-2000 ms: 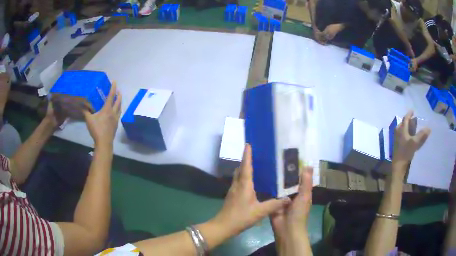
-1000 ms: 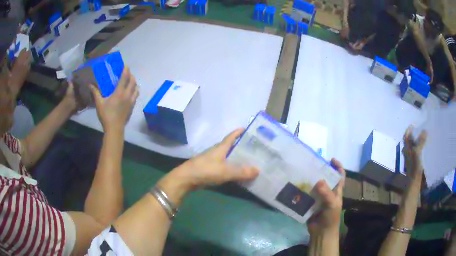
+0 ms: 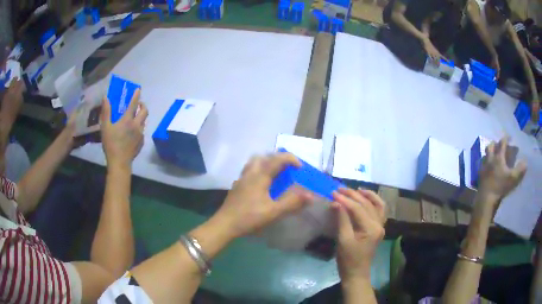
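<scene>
My left hand (image 3: 258,190) and my right hand (image 3: 361,228) hold a blue and white carton (image 3: 309,179) between them, low in front of me over the near edge of the sheets. Its narrow blue side faces up. Its white picture face points down toward me and is blurred. My left hand grips the left end, my right hand the right end. Two white-topped cartons stand just behind it, one at the left (image 3: 300,146) and one at the right (image 3: 352,159).
White sheets (image 3: 238,77) lie on wooden pallets with a slatted gap (image 3: 313,89). A carton (image 3: 185,133) stands left of centre. The left neighbour's hands (image 3: 123,133) hold another carton. The right neighbour's hand (image 3: 500,172) is at standing cartons (image 3: 440,161). People sit at the far right.
My carton has turned from showing its white picture face to showing its blue side on top. The left neighbour's carton has turned too. The pale sheet by the right neighbour's hand is down.
</scene>
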